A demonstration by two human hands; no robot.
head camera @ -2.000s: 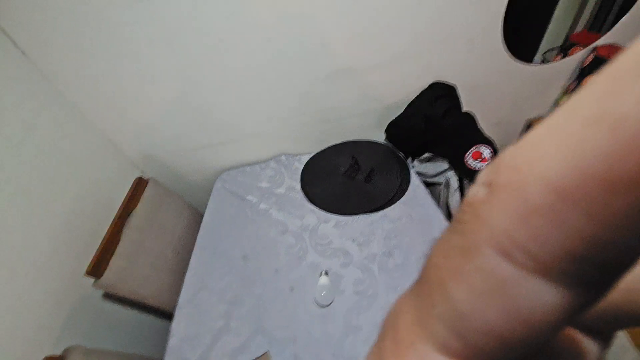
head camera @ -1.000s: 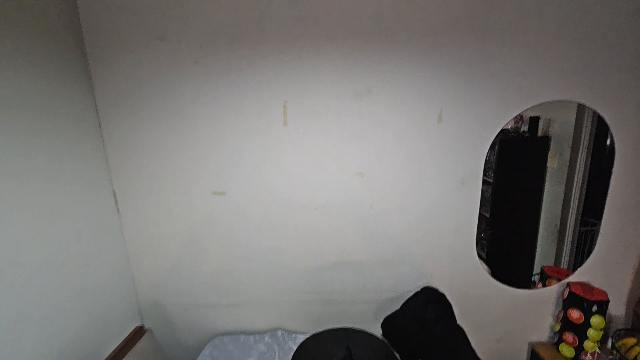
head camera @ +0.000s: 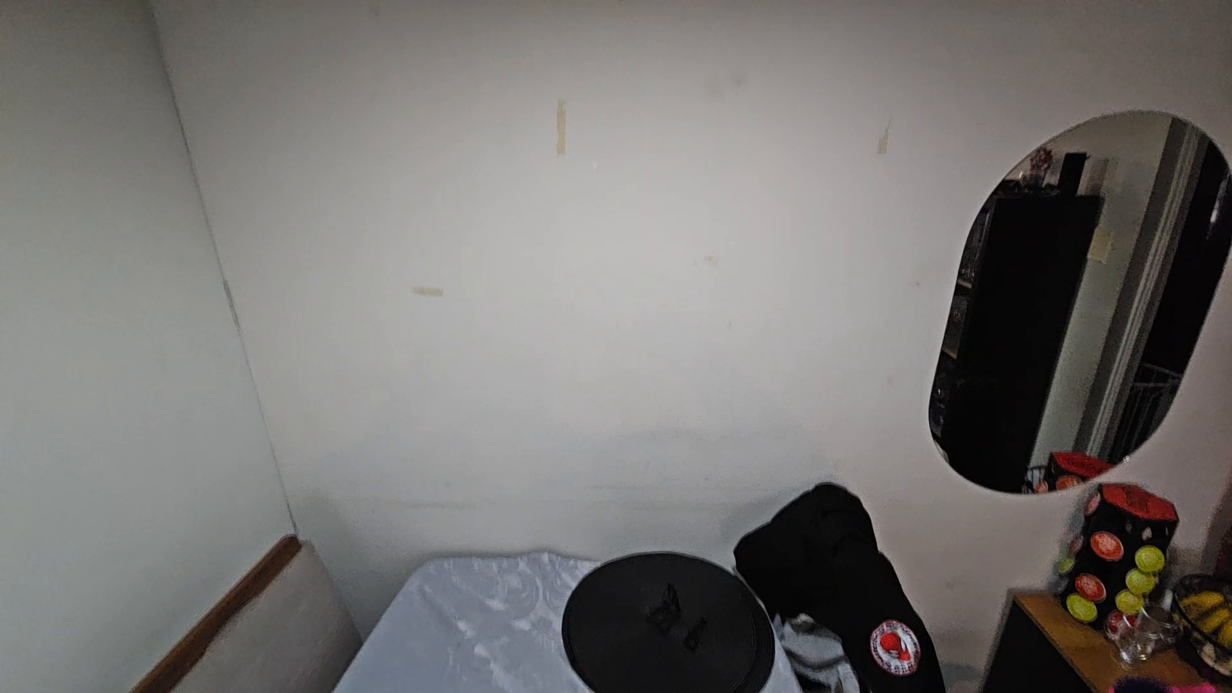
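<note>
Neither my left hand nor my right hand shows in the head view. A round black placemat (head camera: 626,635) lies on the table, with small dark items (head camera: 666,611) on top that I cannot identify. The table's pale patterned tablecloth (head camera: 472,626) shows at the bottom of the view. Beside the placemat, a black garment (head camera: 818,568) with a round red and white patch (head camera: 895,648) is draped over something hidden.
An oval mirror (head camera: 1020,318) hangs on the white wall (head camera: 577,385), which bears bits of tape. A chair back (head camera: 260,626) stands at lower left. At lower right a wooden-topped cabinet (head camera: 1044,616) holds a patterned box (head camera: 1121,558), glassware and a bowl of fruit (head camera: 1203,611).
The view has swung upward from the table to the wall. An arm and a light bulb on the tablecloth, seen two seconds ago, are out of view.
</note>
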